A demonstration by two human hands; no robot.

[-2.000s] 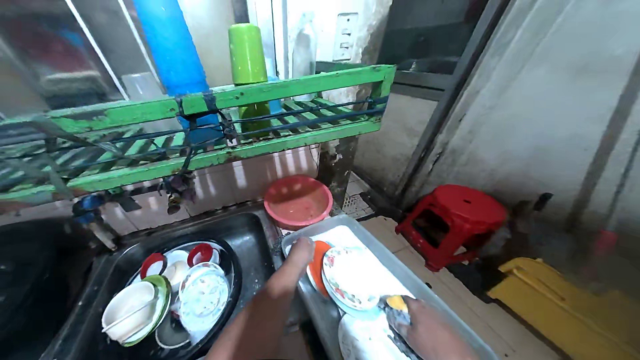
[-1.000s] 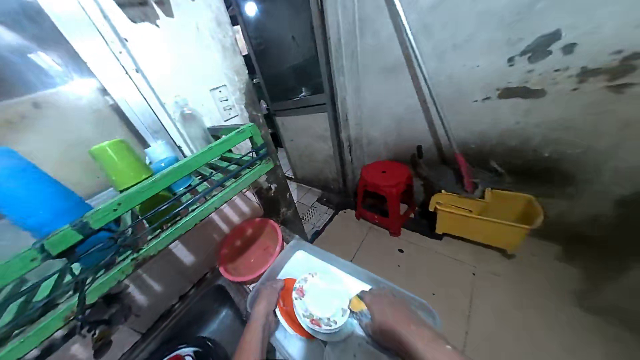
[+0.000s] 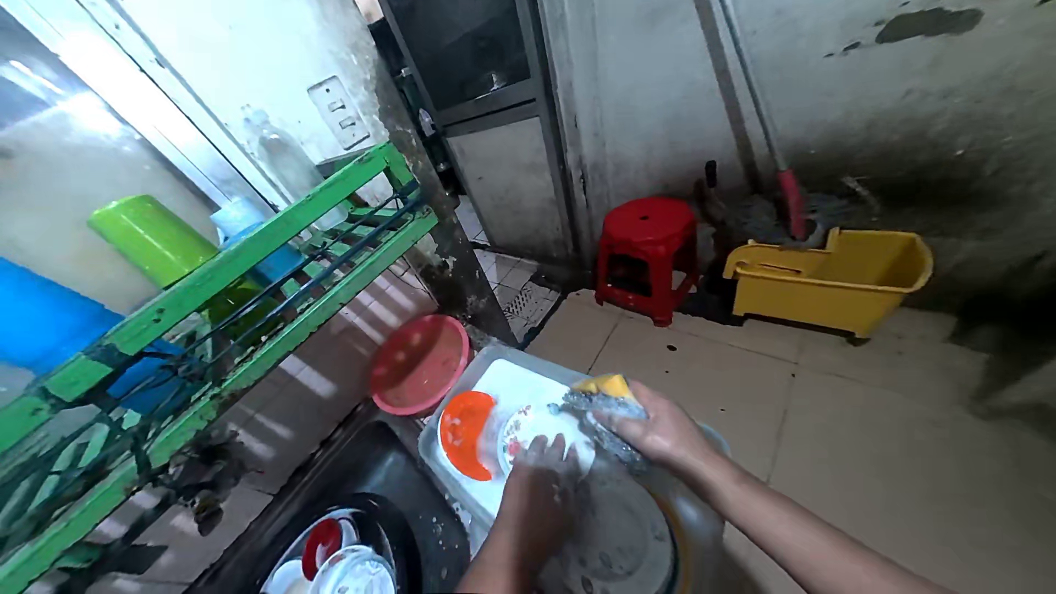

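Observation:
My right hand [image 3: 656, 425] is closed on a yellow sponge [image 3: 606, 386] with wet, greyish netting around it, above the right side of a grey plastic tub [image 3: 488, 360]. Fingers spread, my left hand [image 3: 549, 466] lies on a white floral plate [image 3: 521, 425]; whether it grips the plate cannot be told. Left of that plate is an orange dish [image 3: 466, 436], and beneath them shows a white surface [image 3: 516, 381]. A large round grey lid or pan [image 3: 615, 528] sits at the near side, partly behind my left forearm.
A dark sink [image 3: 396, 470] at lower left holds a black basin with bowls [image 3: 355, 569]. Beside the tub stands a pink basin [image 3: 421, 363]. The green rack [image 3: 289, 223] carries cups and a bottle. Beyond are a red stool [image 3: 648, 247] and a yellow mop bucket [image 3: 825, 280].
My left hand has moved from the plate's left edge onto its face. My right hand and the sponge have lifted off the plate's right edge. The view has swung right since the oldest frame.

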